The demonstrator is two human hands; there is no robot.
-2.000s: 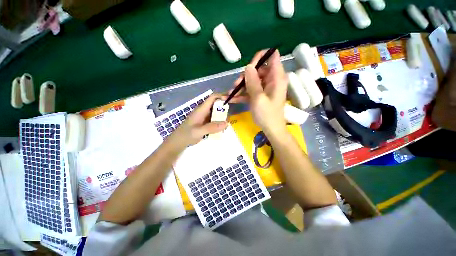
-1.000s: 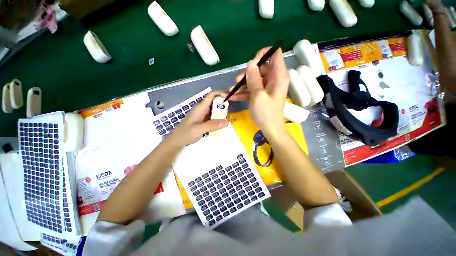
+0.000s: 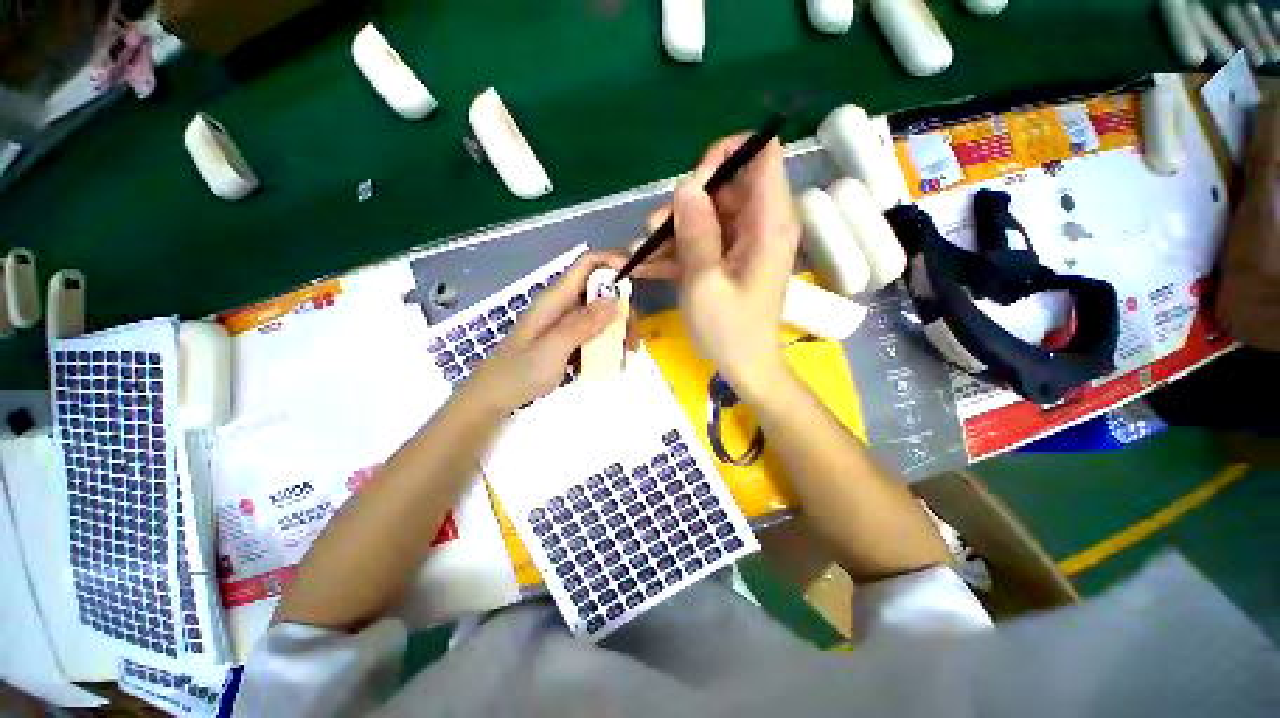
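My left hand [image 3: 541, 344] holds a white plastic housing [image 3: 605, 344] upright over the label sheet, its fingers around the upper end. My right hand [image 3: 737, 260] holds black tweezers [image 3: 724, 171] like a pen. The tweezers' tip is at the housing's top end, where a small mark shows; whether they touch is too small to tell. The label sheet [image 3: 639, 526] lies under my hands, with dark labels at its near and far parts and a bare white band between. Several waiting housings [image 3: 834, 241] lie just right of my right hand.
A yellow sheet [image 3: 821, 396] lies under the label sheet. A black strap [image 3: 1004, 316] is at right. Spare label sheets [image 3: 127, 491] are stacked at left with a housing [image 3: 207, 373] beside. Housings lie on the green conveyor belt [image 3: 323, 140]. A cardboard box [image 3: 990, 526] is below the ledge.
The housings on the belt have moved left. My left hand has tilted the held housing, and its length now shows more. The tweezers have moved slightly left with its end. Another person's arm at upper right is gone.
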